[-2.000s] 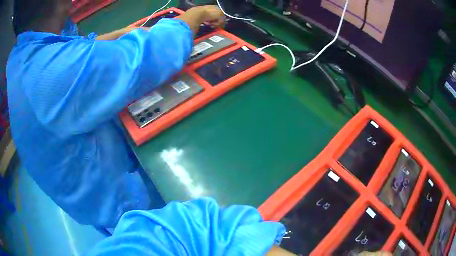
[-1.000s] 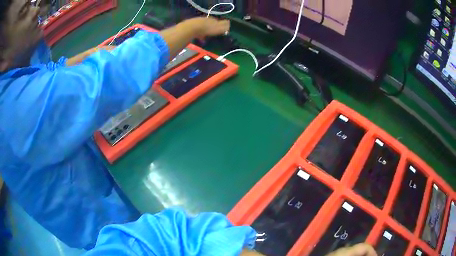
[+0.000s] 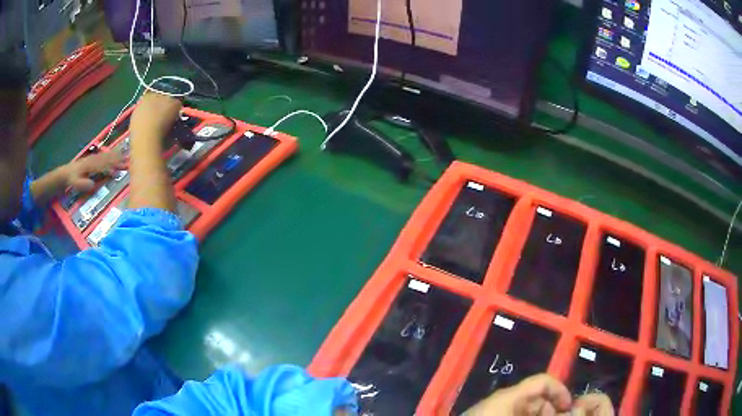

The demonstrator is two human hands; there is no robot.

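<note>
A red-orange foam tray point(image 3: 498, 292) lies on the green mat in front of me, holding smartphones in two rows. Black-screened phones point(image 3: 549, 258) have small white labels and pale handwritten-looking marks. In the back row, one phone point(image 3: 674, 305) shows a picture and the rightmost phone point(image 3: 716, 322) is bright white. My left hand point(image 3: 525, 397), cut off by the bottom edge, is over the front row with fingers curled. Fingertips of my right hand point(image 3: 594, 405) show beside it, near a front-row phone point(image 3: 600, 370). Whether either hand grips that phone is hidden.
A neighbouring person in a blue smock point(image 3: 98, 301) reaches over another foam tray point(image 3: 244, 180) at left. White cables point(image 3: 377, 57) hang behind it. A black device point(image 3: 370, 146) with cable lies behind the mat. Monitors point(image 3: 667, 65) stand at the back; stacked trays point(image 3: 69, 89) are far left.
The view has turned right, bringing my whole back row and the right monitor into sight. The rightmost back-row phone now shows fully white. Fingertips of my right hand have come into view beside my left.
</note>
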